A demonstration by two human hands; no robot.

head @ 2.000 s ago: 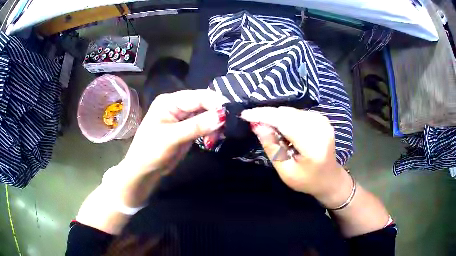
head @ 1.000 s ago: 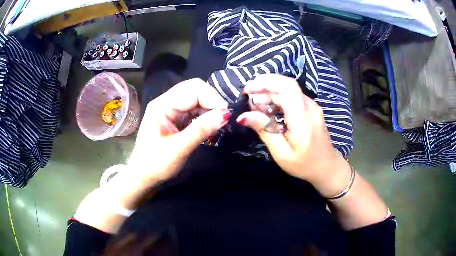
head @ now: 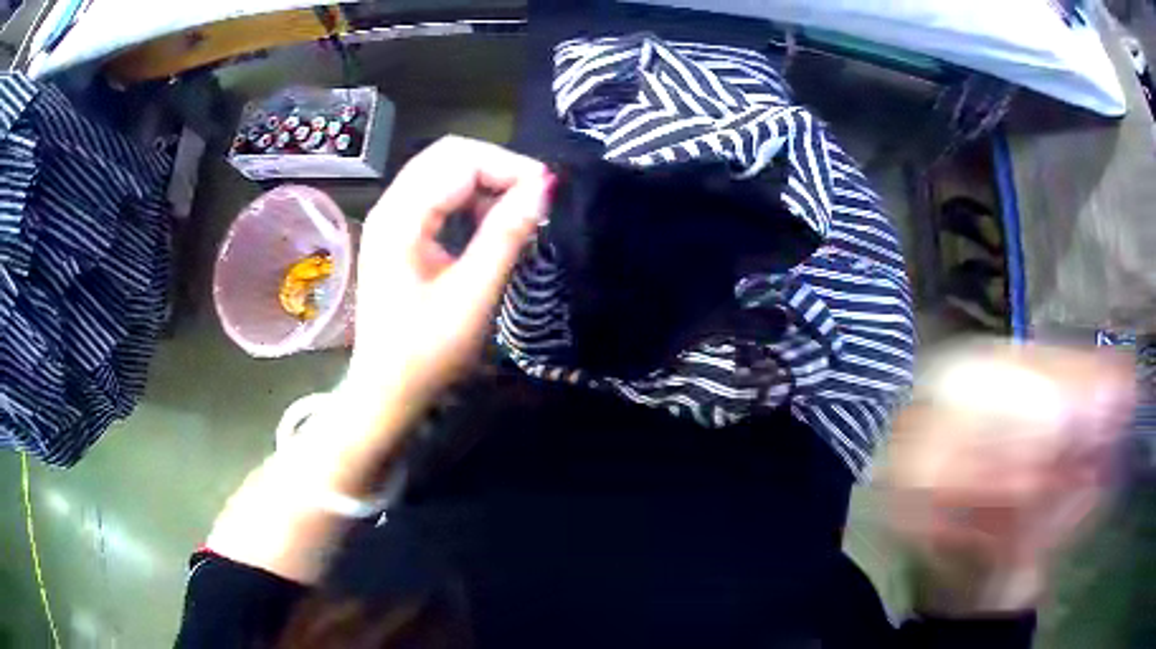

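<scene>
The striped garment [head: 856, 273] lies bunched on my black-clothed lap. Its plain black lining [head: 678, 254] is spread open in the middle. My left hand [head: 437, 266] pinches the upper left edge of the black lining between thumb and forefinger. My right hand [head: 1014, 463] is far out to the right, away from the garment, and strongly blurred. I cannot tell what it holds. No needle or thread can be made out.
A pink basket [head: 235, 273] with yellow pieces inside stands on the floor at left. A box of small spools [head: 304, 162] is behind it. More striped cloth [head: 83, 273] hangs at far left. A white-covered table edge [head: 1014, 57] runs along the top.
My right hand has moved from the cloth far out to the right. My left hand has shifted slightly up and left. The black lining now shows spread between the striped parts.
</scene>
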